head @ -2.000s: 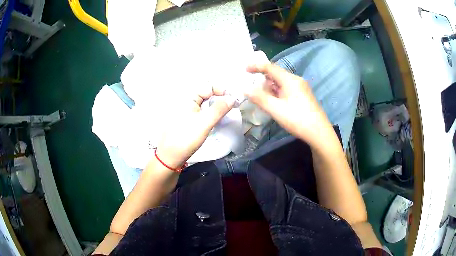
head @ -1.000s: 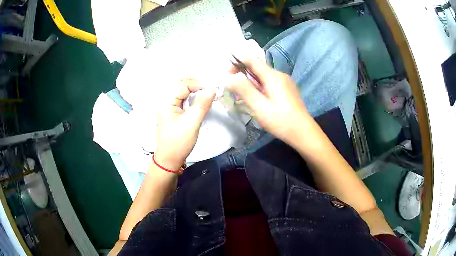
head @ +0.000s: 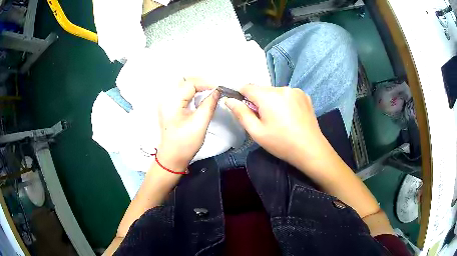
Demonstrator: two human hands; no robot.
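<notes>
White garment pieces [head: 150, 75] lie over my lap and the surface ahead, their detail washed out by glare. My left hand [head: 188, 117] pinches a cloth edge between thumb and fingers. A rounded white part [head: 223, 131] hangs below the pinch. My right hand [head: 275, 117] holds the thread snips [head: 231, 93], dark and pointed, with the blade tips at my left thumb and fingertip. Any thread at the tips is too fine to see.
A grey-green speckled board [head: 193, 22] lies beyond the cloth. A yellow tube handle [head: 67, 25] is at the upper left. A white-topped table with a brown edge [head: 418, 100] runs along the right. Grey metal table legs [head: 57, 185] stand at the left.
The snips have come from pointing up and away, above the cloth, to the left fingertips. The right hand has turned and closed in on the left. The left hand stays pinched on the cloth.
</notes>
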